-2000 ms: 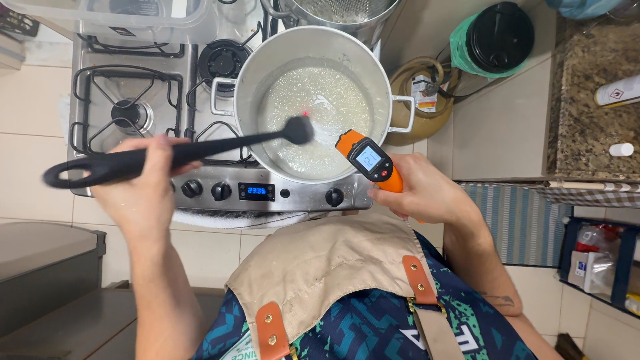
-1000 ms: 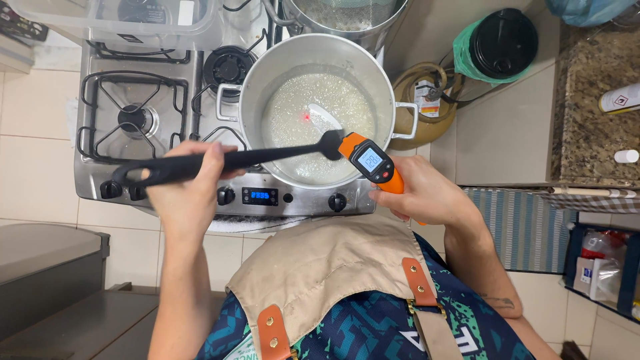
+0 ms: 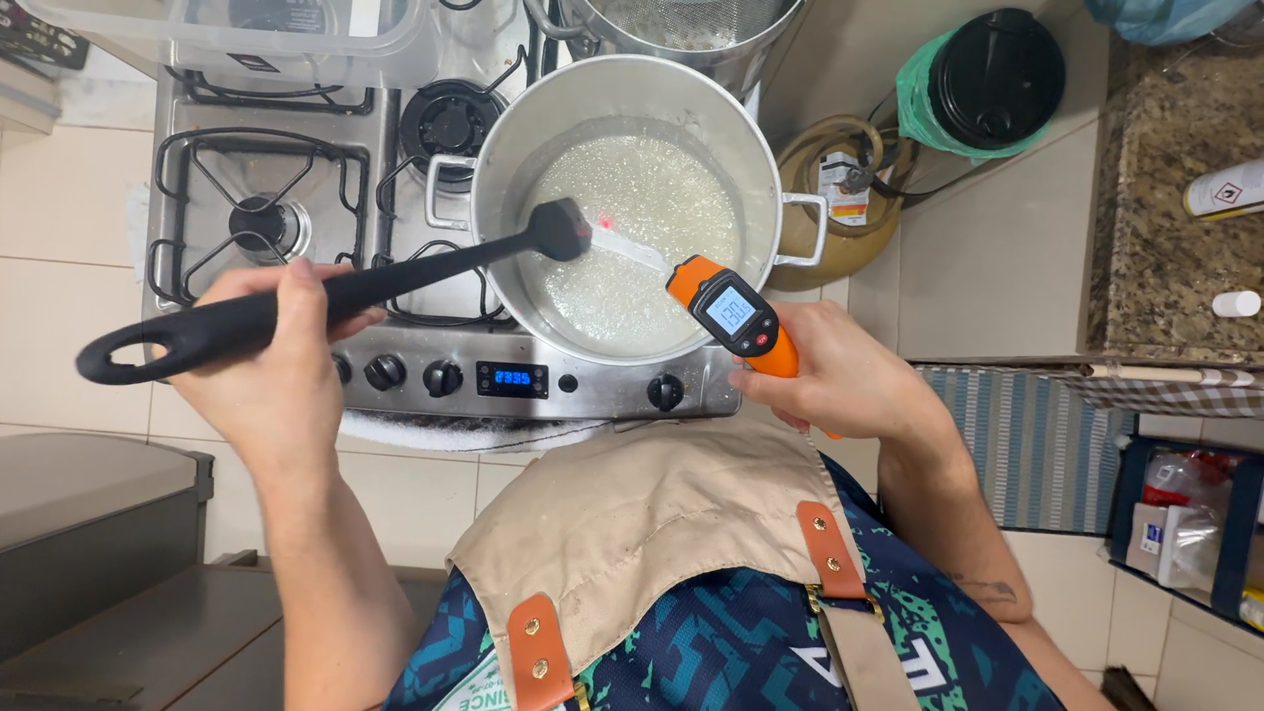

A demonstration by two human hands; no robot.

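Observation:
My left hand (image 3: 281, 360) grips the handle of a black spatula (image 3: 415, 276), whose head is over the left part of a large aluminum pot (image 3: 504, 148). Pale, bubbly liquid (image 3: 652, 197) fills the bottom of the pot. In my right hand (image 3: 829, 375) is an orange and black infrared thermometer (image 3: 736, 314), held over the pot's front right rim with its display lit. Its red laser dot falls near the spatula head. A whitish streak lies between the two tools; what it is, I cannot tell.
The pot stands on a steel gas stove (image 3: 632, 385) with black grates (image 3: 262, 212). Behind it is another metal pot (image 3: 731, 49) with a mesh strainer. A clear plastic container (image 3: 296, 49) sits back left. At right are a gas cylinder (image 3: 839, 242), a black-lidded bin (image 3: 997, 79) and a granite counter (image 3: 1175, 128).
The spatula head has moved left and up within the pot, away from the thermometer, compared with one second ago. Both hands keep their holds. The thermometer's displayed reading has changed.

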